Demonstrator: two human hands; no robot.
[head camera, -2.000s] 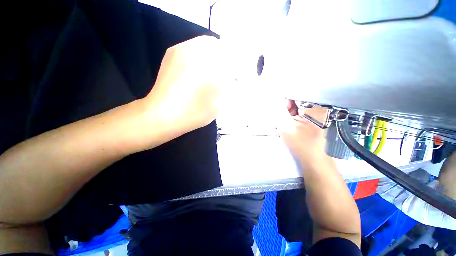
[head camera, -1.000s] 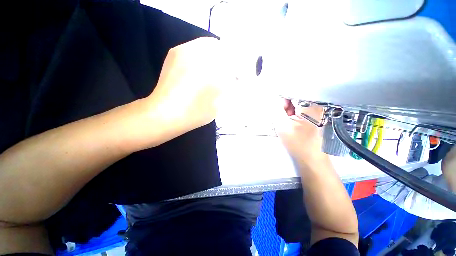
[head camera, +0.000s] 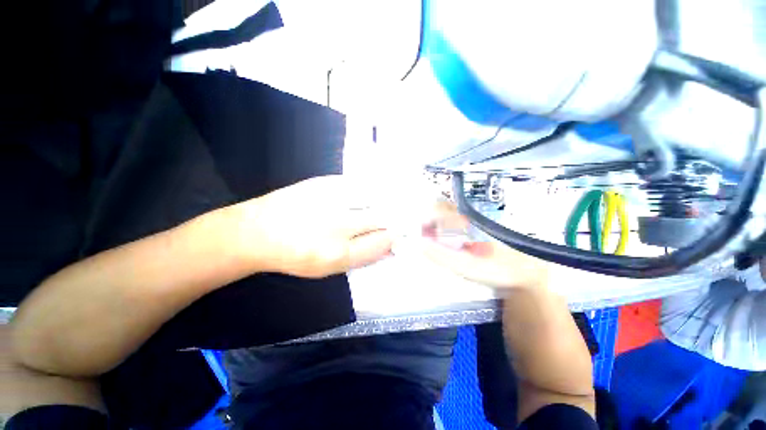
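Note:
A large black fabric panel (head camera: 252, 138) lies on the left of the white table and hangs over its front edge. My left hand (head camera: 327, 231) lies over the panel's right edge, fingers pointing right; glare hides what is under the fingertips. My right hand (head camera: 479, 256) is right of it, low over the table, fingers apart and slightly blurred, with nothing visible in it. The white sewing machine head (head camera: 537, 50) with a blue stripe is above and beyond my right hand. The needle area (head camera: 441, 172) is washed out by glare.
Green and yellow scissor handles (head camera: 598, 222) lie right of the needle area. A black cable (head camera: 571, 259) loops in front of the machine. A ruler-marked edge (head camera: 420, 321) runs along the table front. Beyond are a red block (head camera: 638, 326), blue crates (head camera: 460, 378) and a narrow black strip (head camera: 243, 32).
The view has shifted, showing more of the machine's front and cable. My left hand has moved down toward the table front. My right hand has come away from the needle area, nearer my left.

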